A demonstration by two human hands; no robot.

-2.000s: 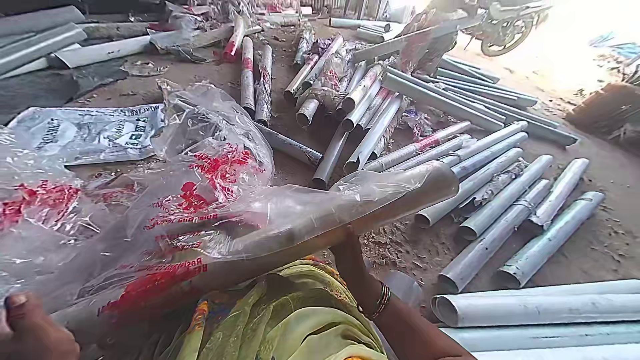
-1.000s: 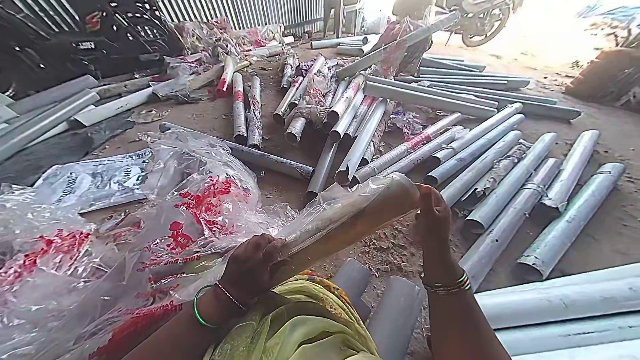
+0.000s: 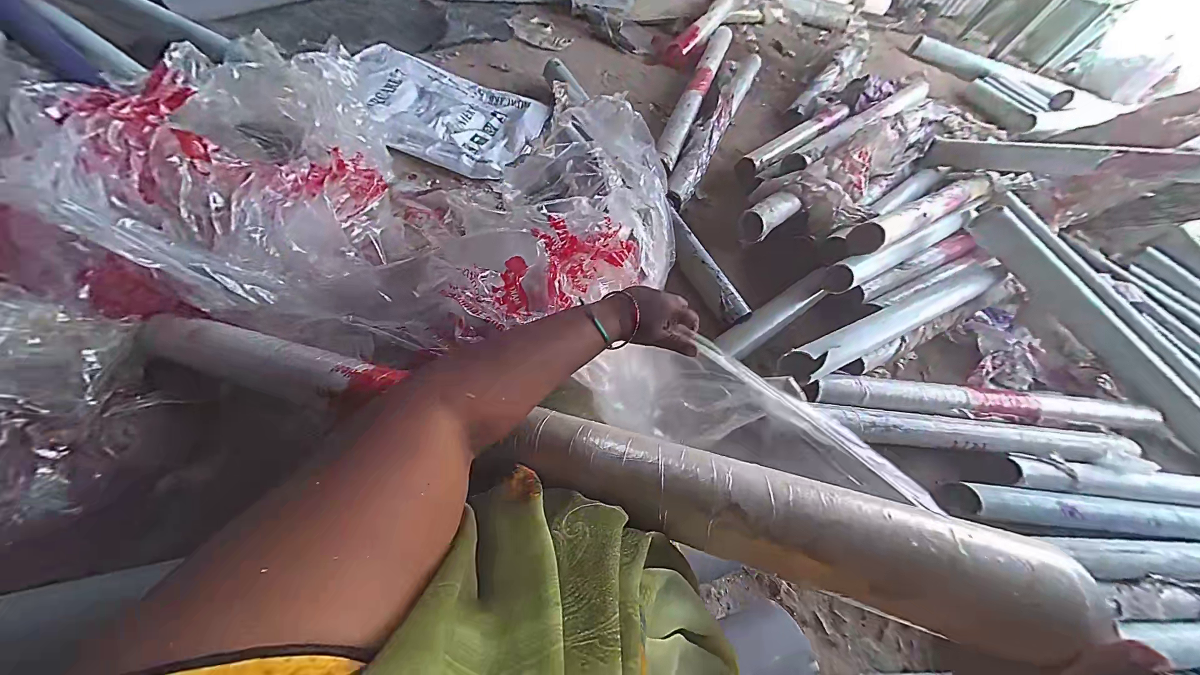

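Note:
My left hand [image 3: 661, 322] is closed on a stretched strip of clear plastic film [image 3: 806, 412], which runs down to the right over a long, thick tube [image 3: 769, 506]. The tube lies slanting across my lap, its surface covered in creased clear wrap, with a red-printed part near its left end. At the lower right edge only part of my right hand [image 3: 1120, 656] shows, gripping the tube's right end; most of it is cut off. Crumpled clear plastic with red print [image 3: 572, 262] lies just beyond my left forearm.
Many metal-grey tubes [image 3: 900, 328] lie in loose piles on the dirt floor ahead and to the right. A printed white plastic bag [image 3: 450, 112] lies at the upper left, beyond the crumpled film. More long tubes [image 3: 84, 37] are in the far left corner.
My left hand has moved off the tube's middle and out beyond it, now pulling film taut. The tube's right end has come down toward the lower right. The view has tilted and shifted.

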